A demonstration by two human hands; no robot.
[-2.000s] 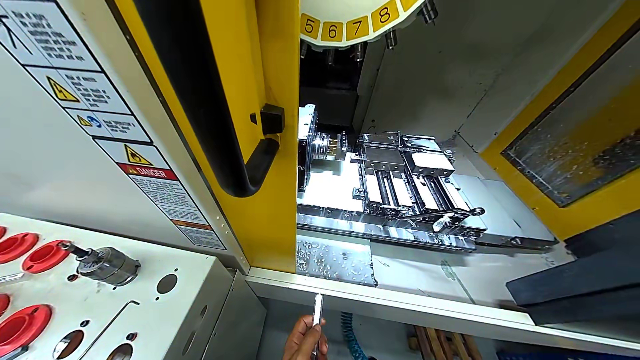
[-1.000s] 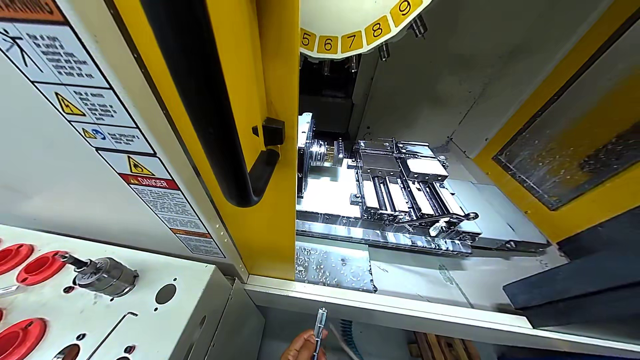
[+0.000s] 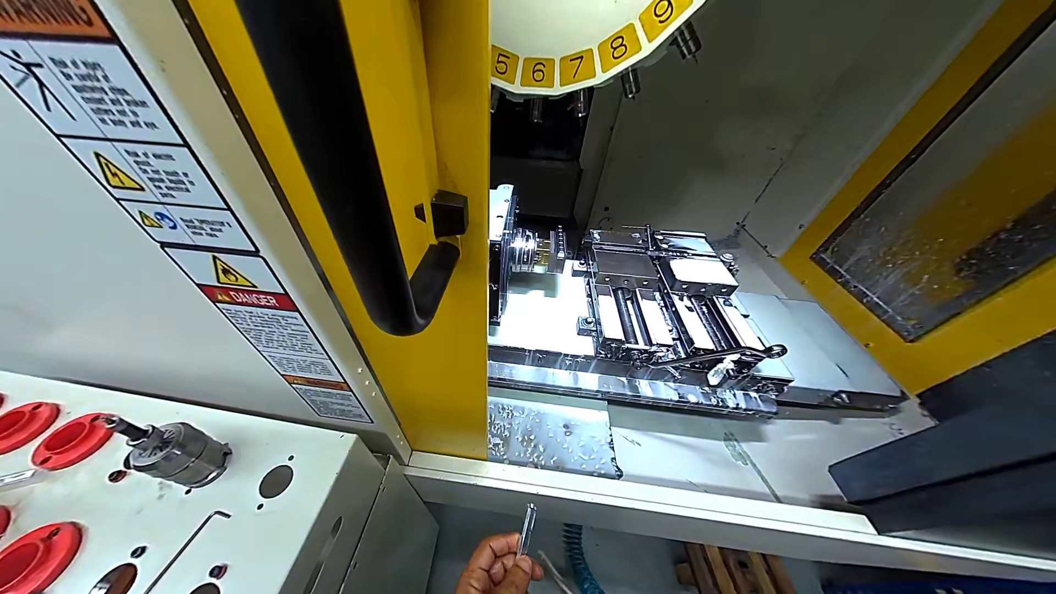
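Observation:
At the bottom middle, below the machine's sill, a hand [image 3: 499,565] pinches a slim metal piece [image 3: 528,528] between thumb and fingers, its tip pointing up. It looks like my left hand, though the view does not fully settle that. My other hand is out of view. Beyond the sill, inside the milling machine, two machine vises [image 3: 660,289] stand side by side on the table, with a wrench [image 3: 718,359] lying across their front ends. A round chucked fixture [image 3: 528,247] is at their left. The numbered tool carousel [image 3: 577,49] hangs above.
A yellow door [image 3: 450,346] with a black handle [image 3: 355,165] stands at left. The cream tool stand [image 3: 272,462] holds red sockets [image 3: 70,441], a tool holder [image 3: 177,454] and a hex key [image 3: 186,549]. The sill [image 3: 660,503] crosses in front; a coiled blue hose [image 3: 582,561] hangs below.
The hand keeps hold of the slim metal piece, which now shows more of its side than two seconds ago. The machine parts look unchanged.

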